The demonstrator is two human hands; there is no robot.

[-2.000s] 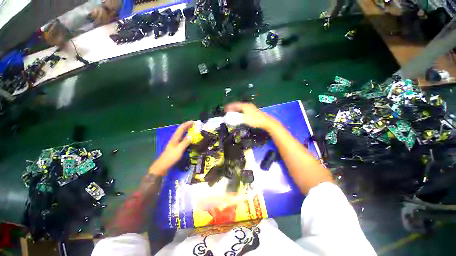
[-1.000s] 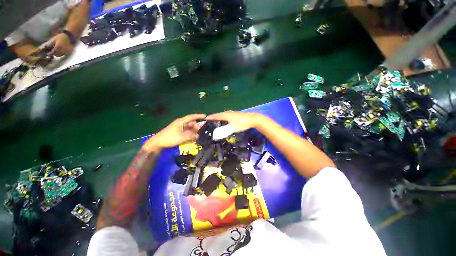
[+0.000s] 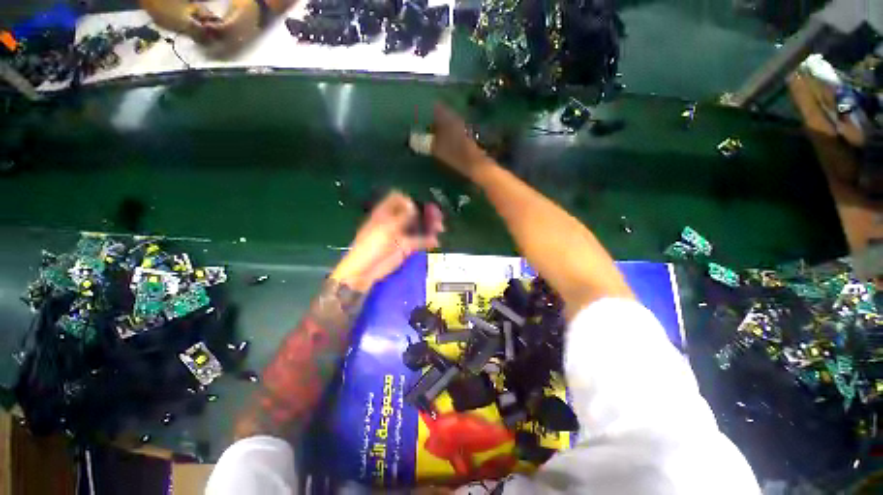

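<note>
My left hand is over the green surface just beyond the poster. It is blurred, with the fingers curled around a small dark piece, likely a housing. My right hand is stretched farther forward over the green surface, blurred. A small pale piece, likely a circuit board, is at its fingertips; whether it is gripped cannot be told. Black adapter housings lie in a loose heap on the poster, partly hidden by my right sleeve.
Circuit boards with black cables are piled at left and right, with another pile beyond. A person's hands are at the white-topped bench. A carton edge shows at bottom left.
My hands have left the housing heap and moved apart. The right has gone farther forward to the pale piece; the left is just beyond the poster. The view has turned and shifted.
</note>
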